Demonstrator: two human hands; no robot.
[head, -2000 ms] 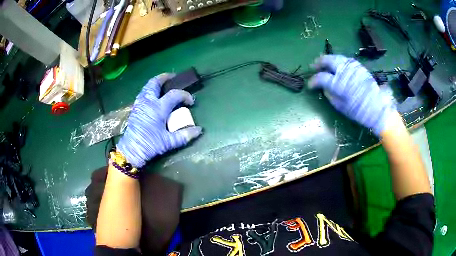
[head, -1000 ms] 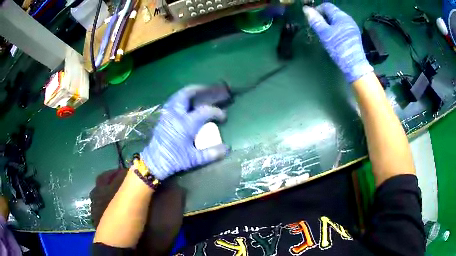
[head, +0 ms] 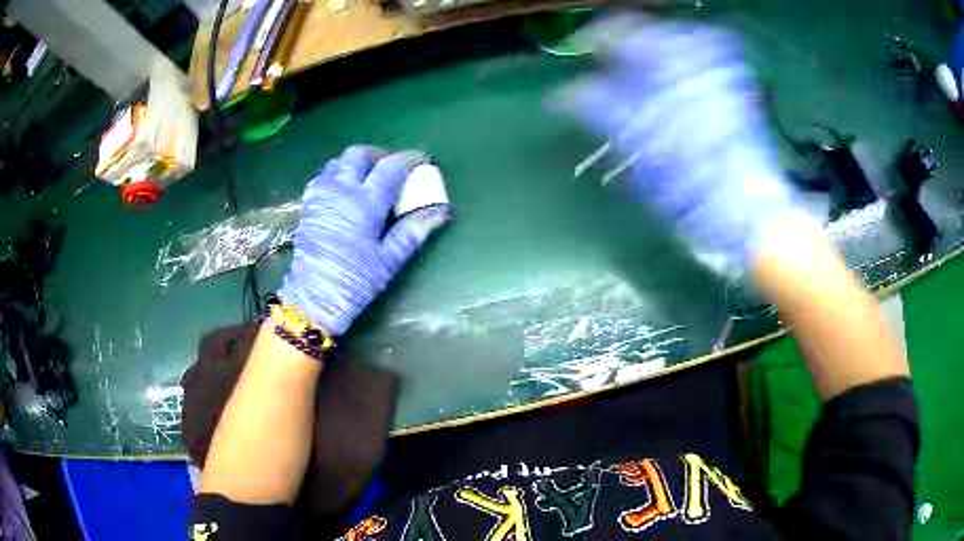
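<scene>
My left hand, in a pale blue-violet glove, rests on the green bench with its fingers curled around a rounded white block. No black adapter shows at this hand. My right hand, gloved the same way, is raised over the bench at the right and strongly blurred by motion. Whether it holds anything cannot be told. Black adapters lie in a loose group beyond my right wrist, partly blurred.
A clear plastic strip lies left of my left hand. A white and yellow carton with a red round part stands by the grey post. Pens lie on the wooden board. Black cables are heaped at the far left.
The black adapter that was at my left fingertips no longer shows there. My left hand has shifted up and left with the white block. My right hand has come down from the meter's edge.
</scene>
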